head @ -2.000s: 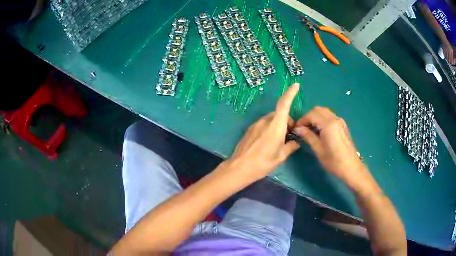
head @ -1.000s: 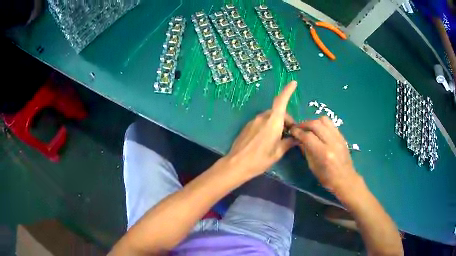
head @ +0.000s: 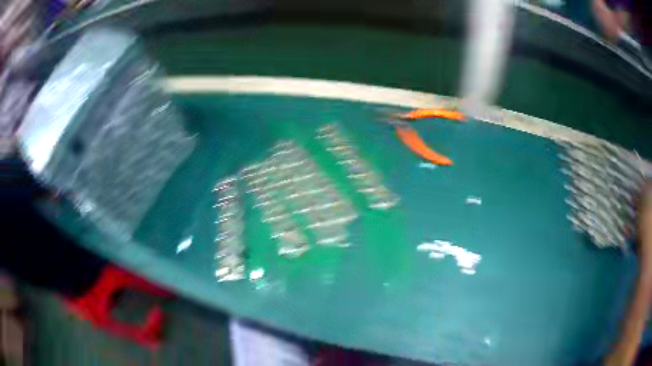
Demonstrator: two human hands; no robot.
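Note:
Several circuit board strips (head: 229,229) lie side by side on the green bench, one (head: 357,168) apart to the right, all blurred. A loose pile of small white parts (head: 452,254) lies right of them. A forearm (head: 633,307), seemingly my right one, is cut off by the right edge; its hand is not clearly visible. My left hand is not in view.
Orange-handled cutters (head: 425,136) lie at the far edge by the pale rail (head: 300,87). Stacked board strips (head: 604,193) are at right. A large wrapped block (head: 107,129) stands at left. A red stool (head: 129,304) is below left. Part of a person shows top right.
The camera view has swung up and blurred. Both hands have left the middle of the bench, uncovering the white parts. The far rail and the whole wrapped block now show.

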